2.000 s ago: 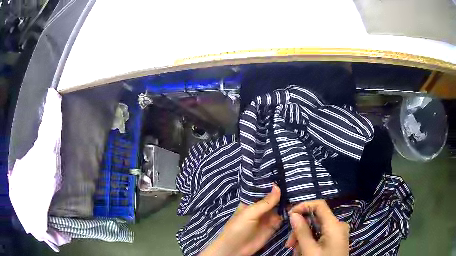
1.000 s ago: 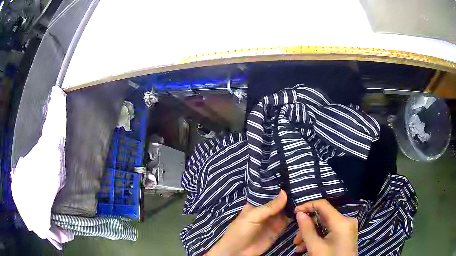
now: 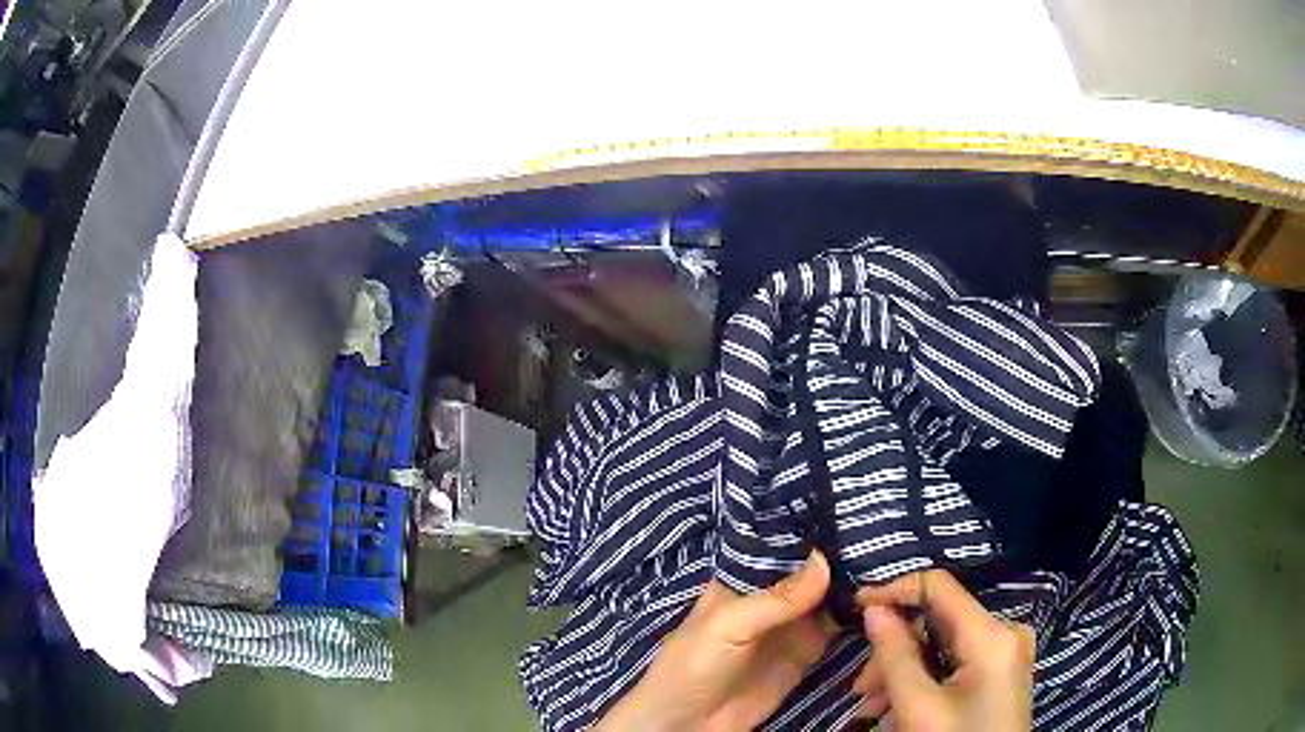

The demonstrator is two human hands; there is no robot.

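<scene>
The navy-and-white striped garment lies heaped over my lap below the table edge. A dark trim strip runs down it to my fingertips. My left hand pinches the garment at the trim between thumb and fingers. My right hand is close beside it on the right, thumb and forefinger pinched together at the trim. A small dark tool, possibly thread snips, shows between the right fingers. Whether a needle or thread is at the fingertips cannot be seen.
The white table spans the top, with a yellow tape measure along its edge. At left are a blue crate, grey cloth and pinkish-white cloth. A clear bin with scraps stands at right above the green floor.
The whole view has shifted, so the garment and hands appear slightly farther right. Both hands remain together at the trim, with small changes in the right fingers.
</scene>
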